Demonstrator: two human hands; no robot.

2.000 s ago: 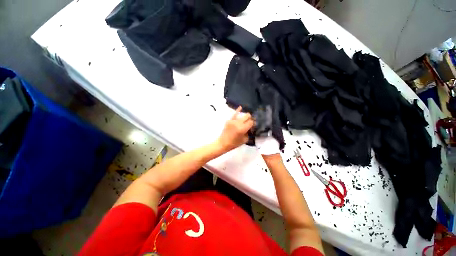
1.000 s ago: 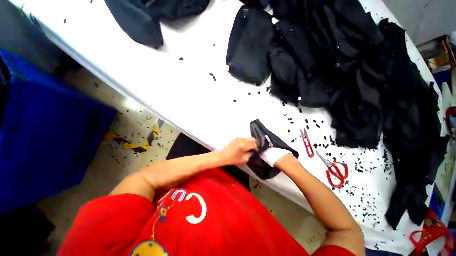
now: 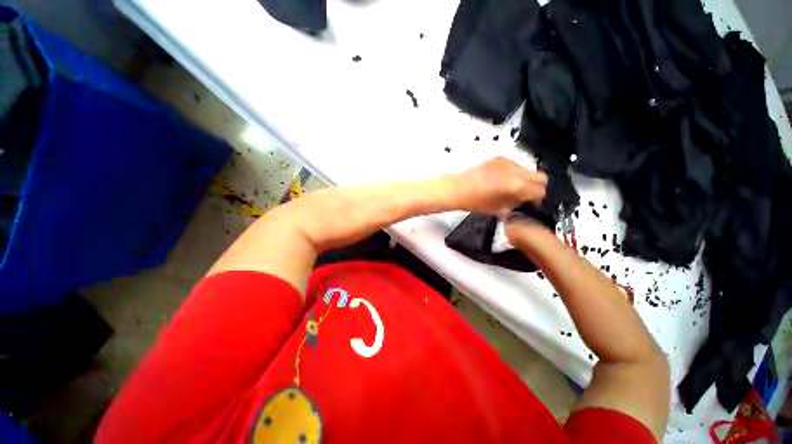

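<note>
My left hand (image 3: 502, 186) is bare, with curled fingers on black fabric at the near edge of the heap. My right hand (image 3: 505, 236) wears a white glove and sits just below it, mostly hidden by a black pouch piece (image 3: 476, 238) that it holds near the table's front edge. The left fingertips grip black fabric beside the right hand. Red thread snips (image 3: 569, 234) show partly beside the right forearm. The scissors are mostly hidden behind the forearm; a bit of red handle shows.
A large black fabric heap (image 3: 643, 113) covers the right side of the white table (image 3: 365, 113). Another black piece (image 3: 300, 10) lies at the top. Black trimmings are scattered on the table and floor. A blue bin (image 3: 122, 165) stands at left.
The left hand has moved up and right over the right hand, onto black fabric by the heap. The snips and scissors are now partly covered by the right arm. The view has shifted.
</note>
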